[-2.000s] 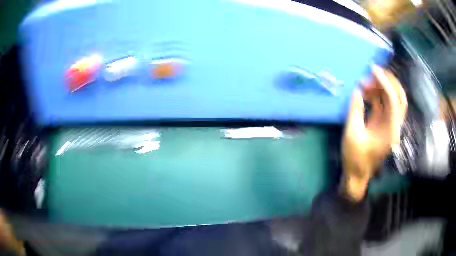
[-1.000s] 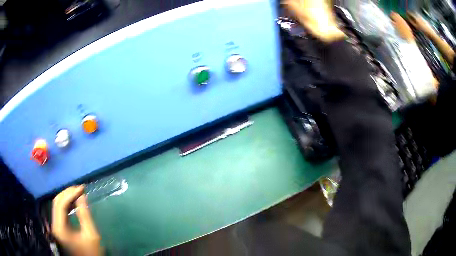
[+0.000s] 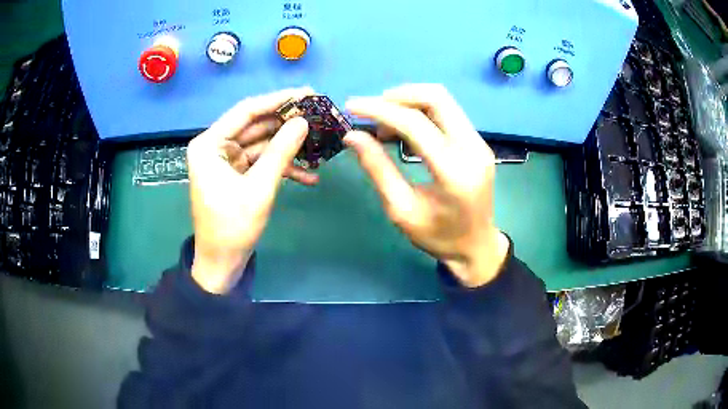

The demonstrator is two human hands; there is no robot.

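Observation:
A small dark circuit board assembly (image 3: 321, 132) with a gold-coloured part at its upper left is held above the green mat (image 3: 319, 240), in front of the blue panel. My left hand (image 3: 243, 172) grips its left side between thumb and fingers. My right hand (image 3: 435, 164) is at its right edge, thumb and forefinger on either side of the edge; the fingertips appear to touch it. The underside of the piece is hidden.
The blue panel (image 3: 399, 48) carries a red emergency button (image 3: 158, 64), white, orange and green buttons. Stacked black trays stand at left (image 3: 48, 176) and right (image 3: 638, 176). A clear strip tray (image 3: 160, 164) lies on the mat. Clear bags (image 3: 589, 315) sit below right.
The view has turned and steadied. My right hand has come back from the right-hand trays, my left hand from the mat's left end, and both are now at the small assembly.

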